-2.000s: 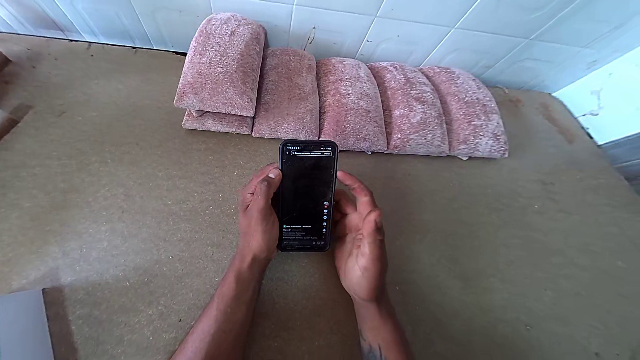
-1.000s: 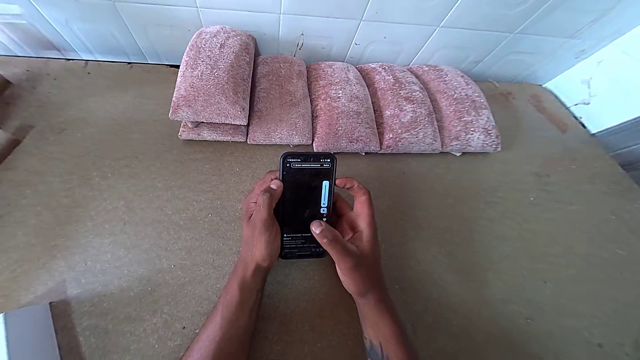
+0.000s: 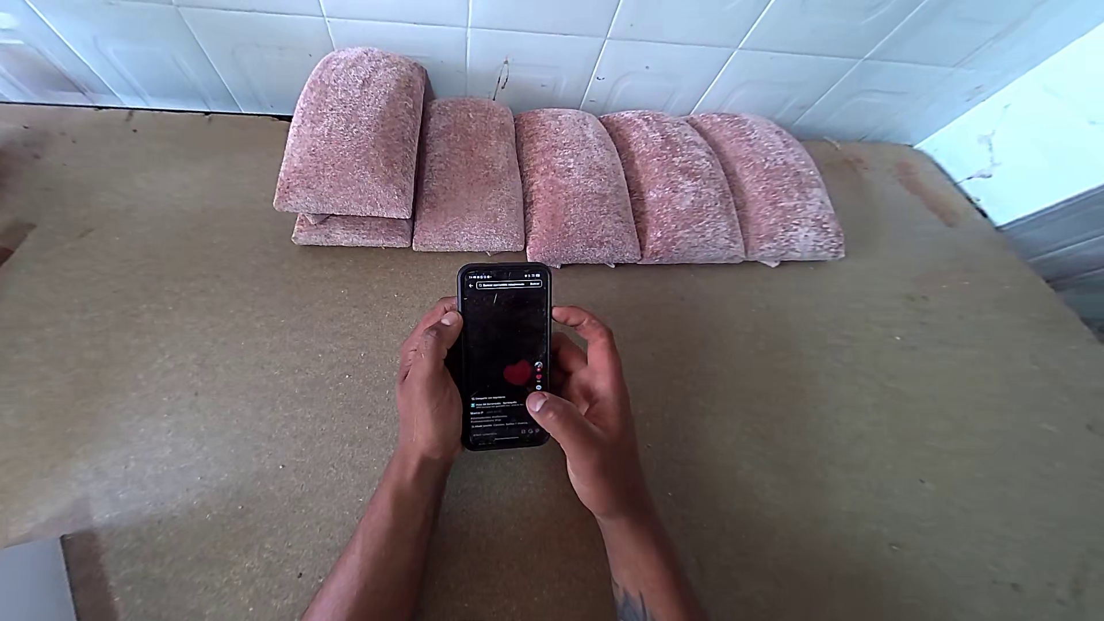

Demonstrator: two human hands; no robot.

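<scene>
A black smartphone (image 3: 504, 345) is held upright over the brown surface, its dark screen showing a red heart and small writing. My left hand (image 3: 429, 384) grips its left edge, thumb along the side near the top. My right hand (image 3: 599, 410) supports the right edge with its fingers, and its thumb touches the lower right of the screen. Beyond the phone, several pink plush-covered pads with curved tops stand in a row; the leftmost pad (image 3: 354, 138) lies on top of another (image 3: 354, 231), and a further pad (image 3: 580, 185) sits mid-row.
A white tiled wall (image 3: 535, 60) runs behind the pads. The brown board-like surface (image 3: 819, 414) extends around my hands. A flat grey object (image 3: 34, 582) lies at the lower left corner, and a grey slatted thing (image 3: 1065, 241) is past the right edge.
Two seconds ago my right thumb was off the screen; it has come down onto the lower right part. A red heart has appeared on the screen, and a light panel seen one second ago is gone.
</scene>
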